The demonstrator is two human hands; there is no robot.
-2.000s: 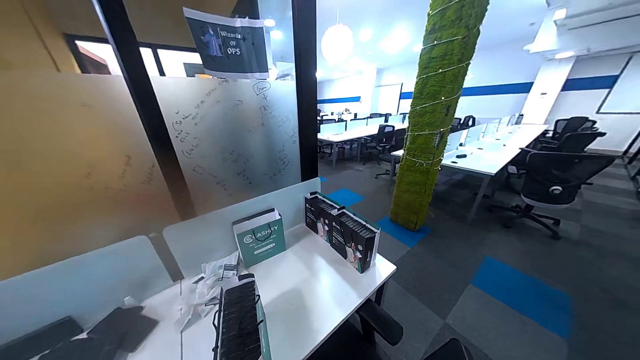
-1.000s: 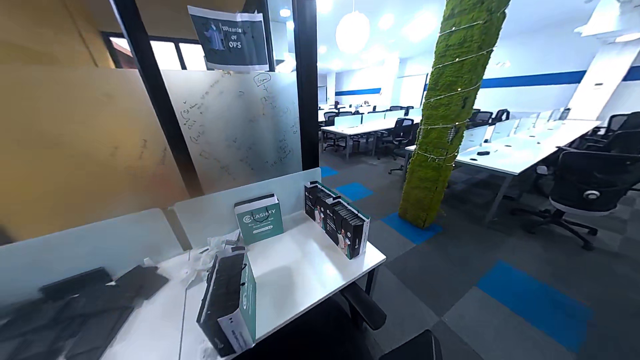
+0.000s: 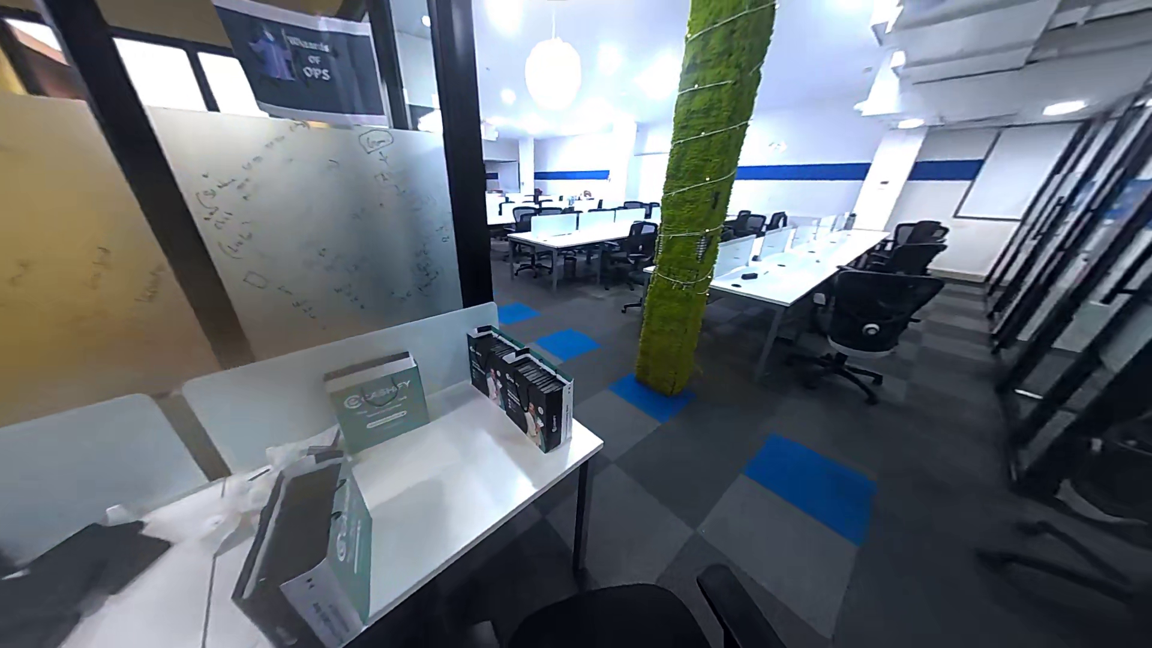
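Observation:
Neither my left hand nor my right hand shows in the head view. A green and white paper bag [image 3: 351, 549] stands on the near part of the white desk [image 3: 432, 495], with dark contents in its top. Farther back, a green paper bag [image 3: 382, 405] stands against the low divider. Two black printed paper bags [image 3: 535, 405] packed with thin flat items stand side by side near the desk's far right corner. Crumpled clear plastic [image 3: 247, 495] lies left of the green bags. Dark flat items [image 3: 72, 576], too blurred to identify, lie at the far left.
A black office chair [image 3: 612, 616] is at the desk's near edge. Behind the desk stand a low divider [image 3: 450, 337] and a frosted glass partition [image 3: 324, 234]. A moss-covered pillar [image 3: 697, 198] rises from the carpet beyond. More desks [image 3: 792, 274] and a mesh-backed chair [image 3: 873, 310] stand farther right.
The view has shifted, bringing more of the near chair and the right side of the room into sight. The bags stay on the desk.

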